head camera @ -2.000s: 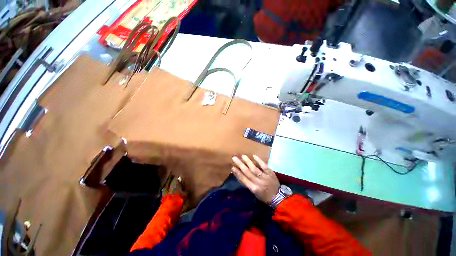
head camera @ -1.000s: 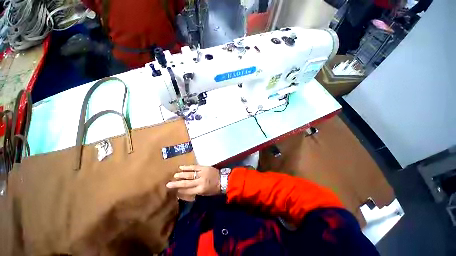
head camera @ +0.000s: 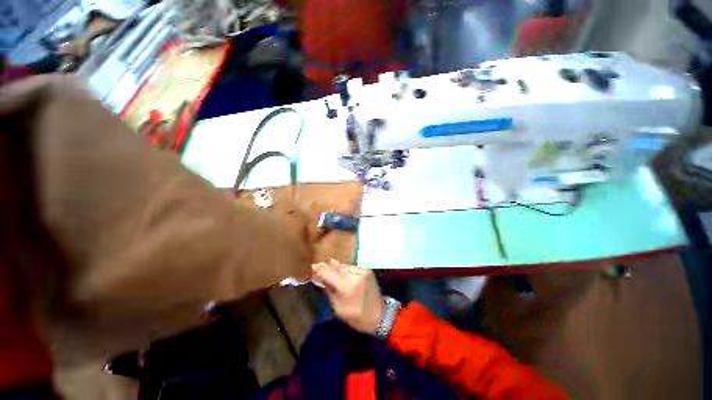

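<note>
A large tan panel (head camera: 156, 226) is raised and blurred across the left and middle, over another tan panel (head camera: 332, 197) lying flat on the table. The flat panel has a dark label (head camera: 339, 223), a whitish cover (head camera: 263, 198) and a brown strap handle (head camera: 248, 148). Its right edge lies beside the needle area of the white sewing machine (head camera: 546, 105). My right hand (head camera: 351, 293) has its fingers closed on the raised panel's lower right edge, below the label. My left hand does not show; a red-orange patch, perhaps my sleeve, is at the left rim.
The pale green table (head camera: 437, 242) has a red-brown front edge. A small pink tool (head camera: 480, 187) with a dark cord stands by the machine. Another tan panel (head camera: 601, 336) hangs at lower right. A red-edged packet (head camera: 183, 86) is at upper left. A person in red (head camera: 351, 35) is behind.
The view swung right, then partly back left. A tan panel has been raised over the left side. My right hand has gone from lying flat to closing on its edge.
</note>
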